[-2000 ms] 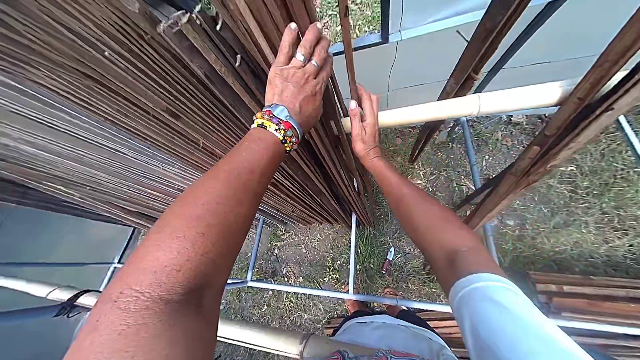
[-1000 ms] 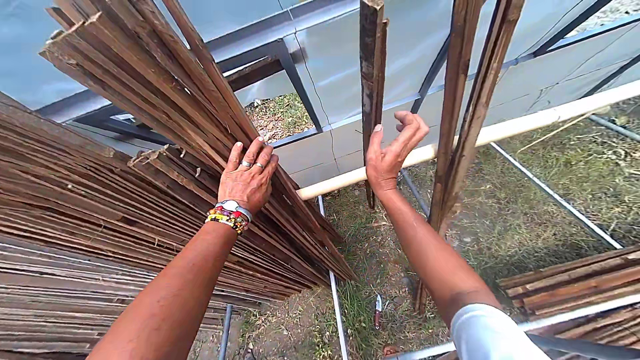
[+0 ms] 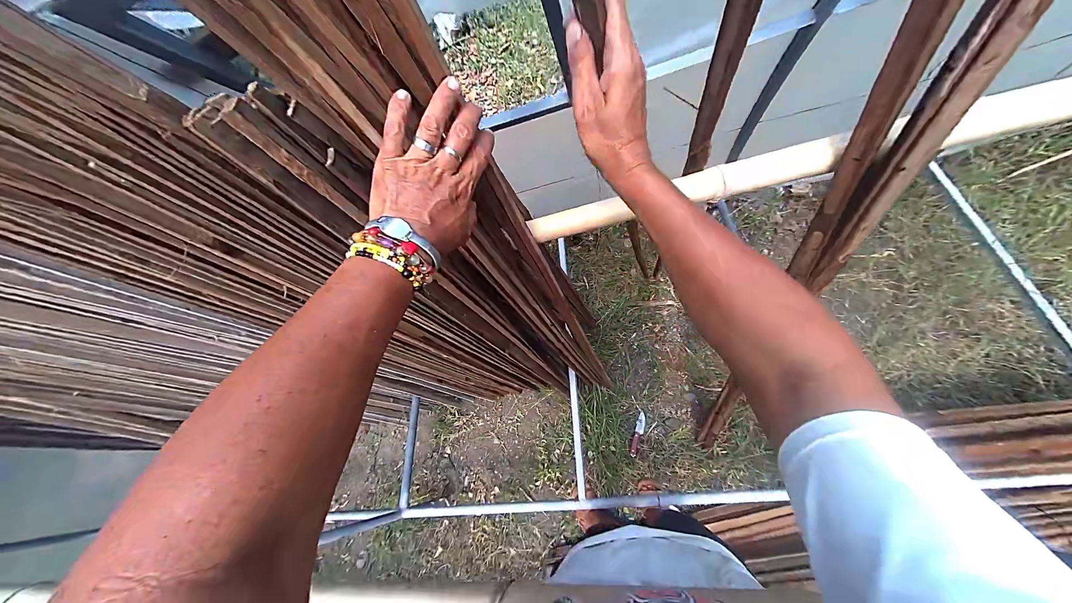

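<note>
My left hand (image 3: 430, 172), with rings, a watch and beaded bracelets, lies with fingers spread on a thick row of thin brown strips (image 3: 536, 276), perhaps wood or dried leaf, leaning upright. Farther right, my right hand (image 3: 610, 100) is raised against a narrow brown strip (image 3: 590, 29) at the top edge; thumb and fingers lie on either side of it, and whether they grip it is unclear. A pale bamboo pole (image 3: 720, 180) runs behind my right forearm.
More brown strips (image 3: 888, 159) lean on the pole at the right. A knife (image 3: 638, 433) lies on the grass below, near a metal frame bar (image 3: 576, 435). Further strips (image 3: 997, 435) are stacked at the lower right. A grey block wall (image 3: 544, 159) stands behind.
My right hand, which was raised beside an upright strip with curled fingers one second ago, now has straighter fingers against a strip. My left hand stays on the row of strips. The view has shifted.
</note>
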